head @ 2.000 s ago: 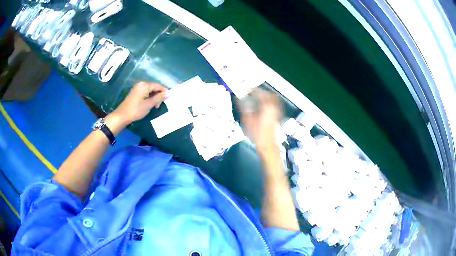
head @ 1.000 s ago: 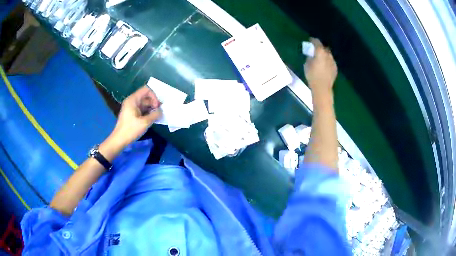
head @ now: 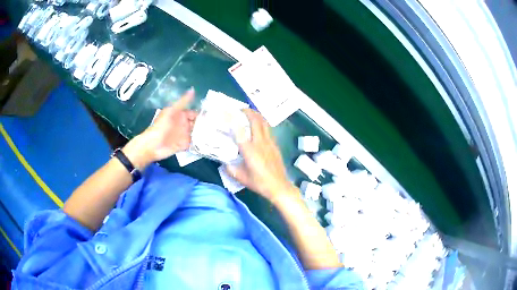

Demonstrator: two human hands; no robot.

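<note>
My left hand (head: pixel 176 131) and my right hand (head: pixel 259 152) hold a stack of white leaflets (head: pixel 218 129) between them, above the dark green bench in front of my body. More white leaflets (head: pixel 188 157) lie under and beside my hands. Print on the stack is too washed out to read. A white retail box (head: pixel 265 85) with faint print and a blue side lies just beyond my right hand, against the pale rail. A white charger (head: pixel 261 20) sits on the green belt at the top.
Clear trays with coiled white cables (head: pixel 133 81) stand in rows at the upper left. A loose pile of white chargers (head: pixel 374 221) covers the bench at the right. The pale rail (head: pixel 334 124) divides bench and belt. A brown carton (head: pixel 28 90) is at the far left.
My right hand has come back from the belt to the leaflets, and a charger now lies on the belt. Both hands have closed around the leaflet stack, which has been gathered up.
</note>
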